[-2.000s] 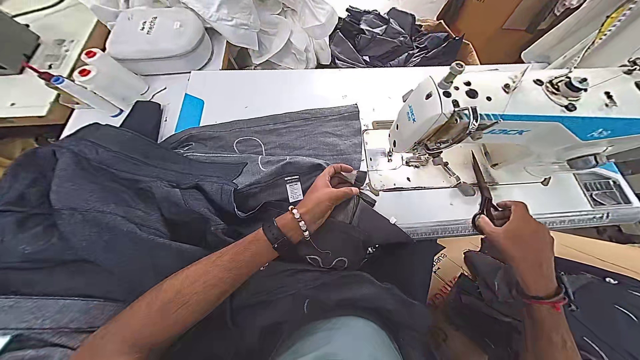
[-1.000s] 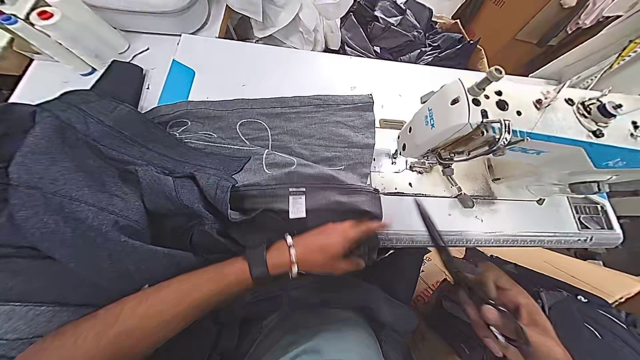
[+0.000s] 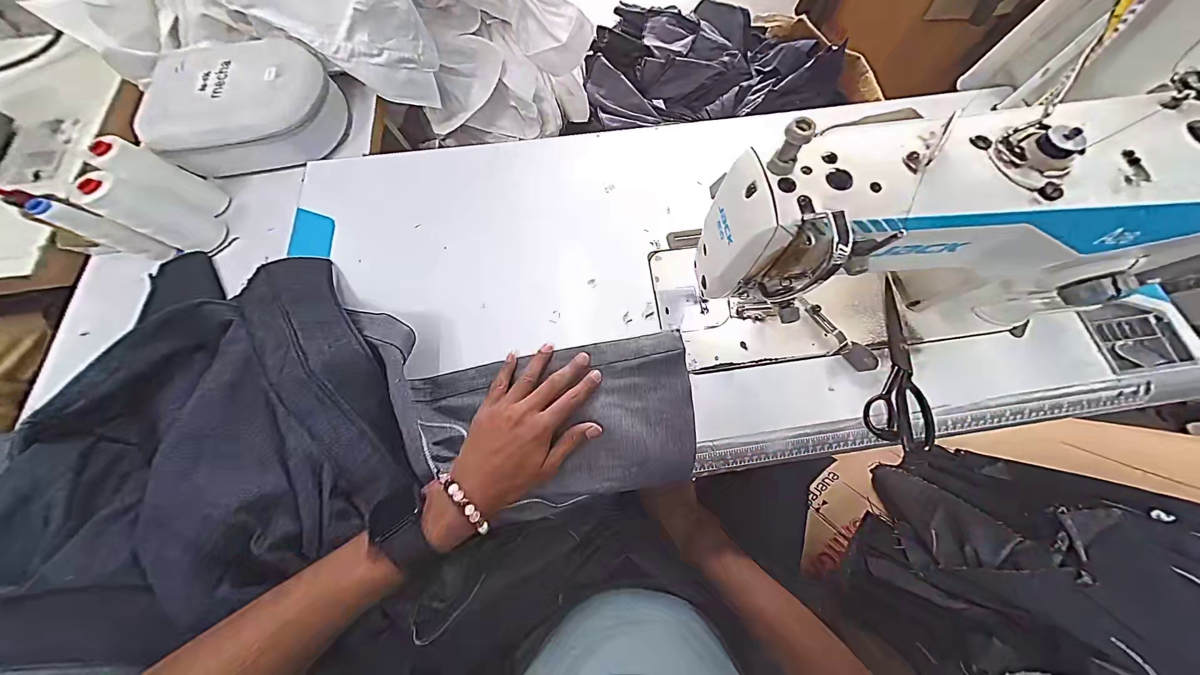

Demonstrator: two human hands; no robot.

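Observation:
My left hand (image 3: 525, 431) lies flat, fingers apart, on a grey denim panel (image 3: 637, 403) at the table's front edge. A dark denim garment (image 3: 272, 450) is bunched to the left of it and hangs over the edge. Only the wrist side of my right hand (image 3: 670, 506) shows; its fingers are hidden under the panel's lower right corner. Black-handled scissors (image 3: 900, 394) rest on the front edge of the sewing table, blades towards the Jack sewing machine (image 3: 778, 225). The machine's presser foot stands to the right of the panel, apart from it.
White thread cones (image 3: 150, 197) and a grey case (image 3: 239, 98) stand at the back left. White fabric pieces (image 3: 478, 66) and dark fabric (image 3: 703, 66) are heaped behind the table. At the lower right, dark cloth (image 3: 1012, 553) lies by cardboard (image 3: 1078, 450).
My right hand has let go of the scissors, which now lie on the table, and has moved left under the grey panel. My left hand now lies spread on top of the panel.

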